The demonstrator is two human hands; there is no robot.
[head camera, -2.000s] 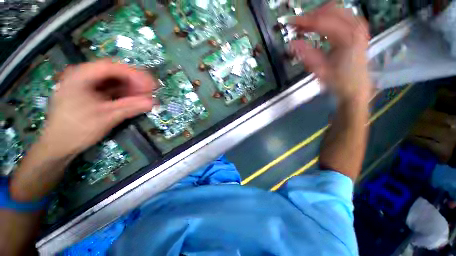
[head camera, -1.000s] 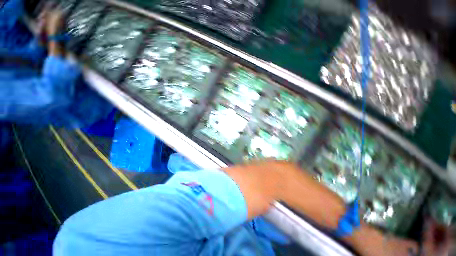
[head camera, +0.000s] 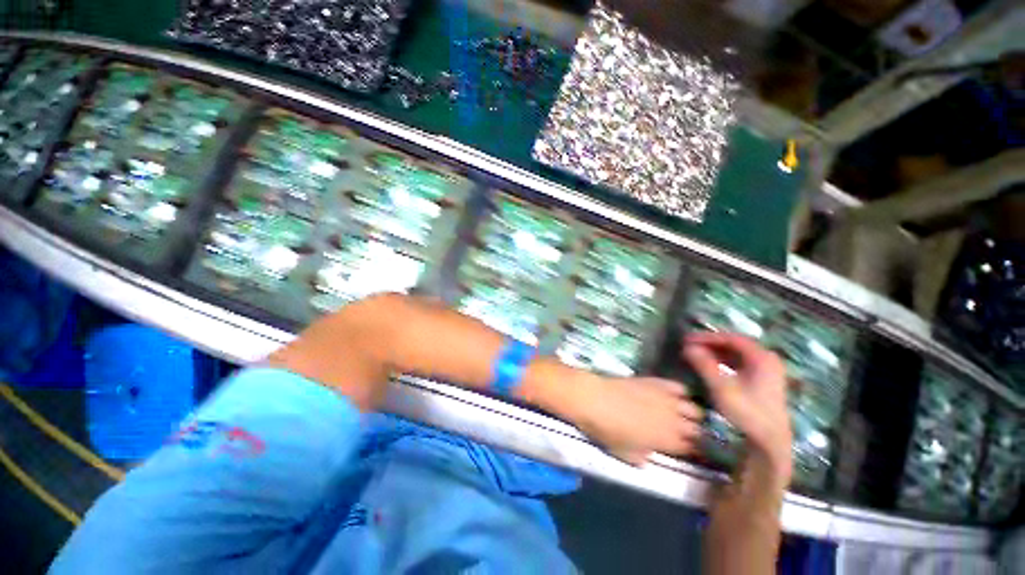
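Green circuit boards (head camera: 818, 376) lie in a carrier pallet under and beside my hands, blurred by motion. My left hand (head camera: 635, 416), with a blue wrist strap (head camera: 511, 366), is low over the near edge of this pallet, its fingers curled near the pallet's left part. My right hand (head camera: 751, 393) is just right of it, above the boards, with thumb and fingertips bent close together. Whether either hand holds a small part cannot be seen.
More pallets of boards (head camera: 388, 219) lie along the line to the left and right. A metal rail (head camera: 461, 416) runs between them and my body. A glittering pile (head camera: 646, 112) and a dark pile (head camera: 298, 39) lie beyond. A blue bin (head camera: 152, 393) is at lower left.
The view has shifted right along the line. My right hand has come into view beside my left hand, which now shows clearly. The other person at the left is out of view.
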